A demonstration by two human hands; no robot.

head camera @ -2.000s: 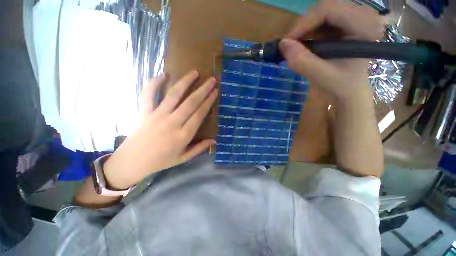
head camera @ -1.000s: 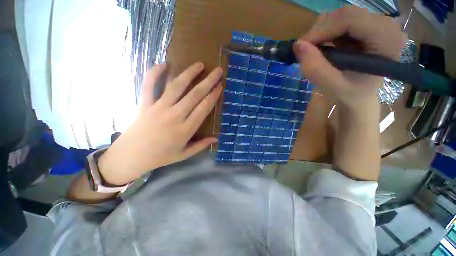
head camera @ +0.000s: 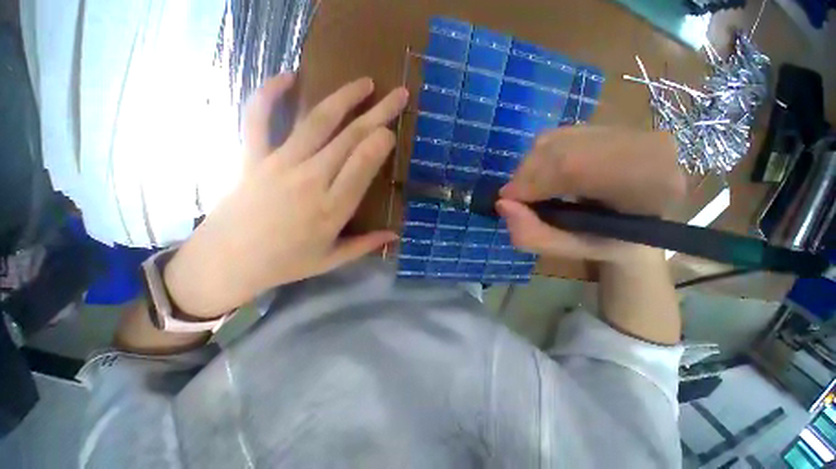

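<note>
A blue solar cell matrix (head camera: 500, 119) lies on the brown board, crossed by thin silver ribbons. A thin bus ribbon (head camera: 404, 110) runs along its left side. My right hand (head camera: 587, 188) holds the black soldering iron (head camera: 623, 224) like a pen over the cells. Its metal tip points left, near the left edge at about mid-height. My left hand (head camera: 312, 188) is spread flat on the board left of the matrix, with fingertips at the bus ribbon. Whether it presses the ribbon is hard to tell.
A large white strip pile (head camera: 137, 119) and long silver ribbons (head camera: 266, 46) lie at left. A tangled short ribbon pile (head camera: 710, 110) is at upper right. A white strip (head camera: 710, 212) and a dark block (head camera: 793, 114) are at right. A pale green sheet (head camera: 655, 14) is at the far side.
My right hand and the iron have moved from the matrix's far end down toward me, to about mid-height of its left edge. My left hand stays beside the matrix. The view has shifted slightly.
</note>
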